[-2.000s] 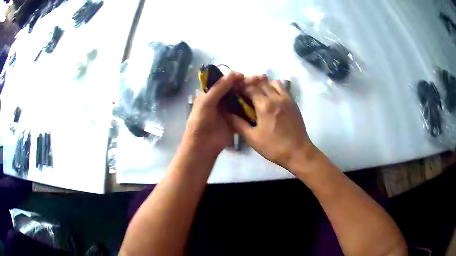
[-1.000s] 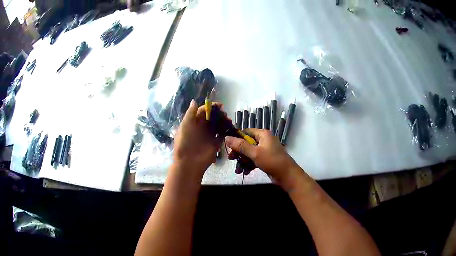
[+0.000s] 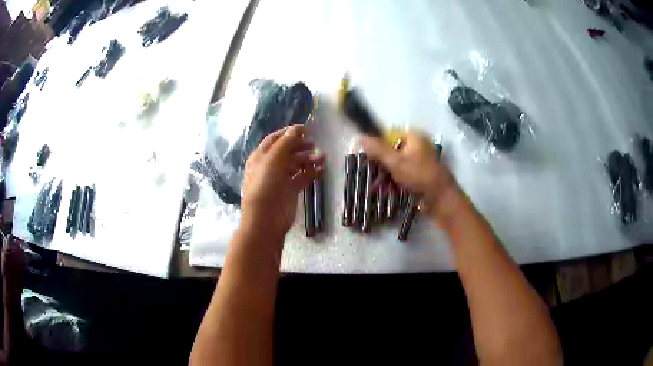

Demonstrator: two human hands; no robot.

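My right hand [image 3: 409, 168] holds the black coiled video cable [image 3: 360, 114] with yellow ends, blurred, above the foam sheeting. Several dark tubes [image 3: 356, 189] lie in a row below it, partly hidden by my right hand. Two more dark tubes [image 3: 313, 207] lie just right of my left wrist. My left hand [image 3: 283, 168] is over the sheeting with its fingers bent and apart, with nothing clearly seen in it. Bagged cables [image 3: 276, 114] lie just behind my left hand.
Another bagged cable [image 3: 487, 118] lies right of centre, with more bagged cables [image 3: 623, 186] at the far right. The left table [image 3: 129, 236] holds dark tubes, bagged cables and a pale cluster. A gap divides the tables. A person's arm [image 3: 13, 293] shows at the lower left edge.
My hands have moved apart. The coiled cable has left my left hand and moved up and right with my right hand. More of the tubes show between my hands.
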